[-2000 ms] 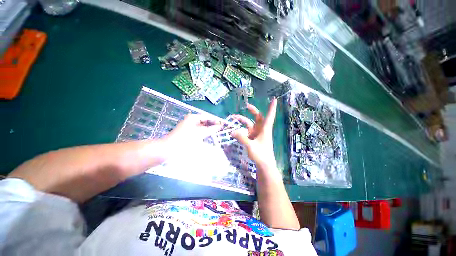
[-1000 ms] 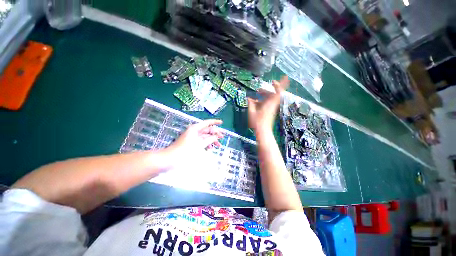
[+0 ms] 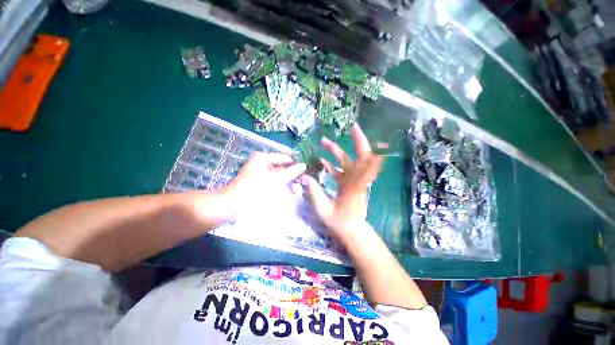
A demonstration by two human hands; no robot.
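Note:
A small green circuit board (image 3: 307, 153) shows between my hands, blurred. My left hand (image 3: 259, 189) is over the clear compartmented sheet (image 3: 202, 151), its fingertips pinched at the board's lower edge. My right hand (image 3: 347, 192) is just right of it, fingers spread and thumb towards the left fingertips; no thing shows gripped in it. The sheet lies tilted before me, with boards in its left cells; its middle is hidden by my hands and washed out by glare. A loose heap of green boards (image 3: 290, 101) lies beyond the sheet.
A clear tray of dark and silvery pieces (image 3: 450, 192) is at the right. One loose board (image 3: 195, 62) lies left of the heap. An orange phone or case (image 3: 30, 84) is at far left. Dark stacked trays (image 3: 324, 30) and clear packaging (image 3: 445, 57) are at the back. Stools stand below right.
My right hand has come back from near the heap to beside my left hand. A green board now shows between them. The camera view has shifted slightly.

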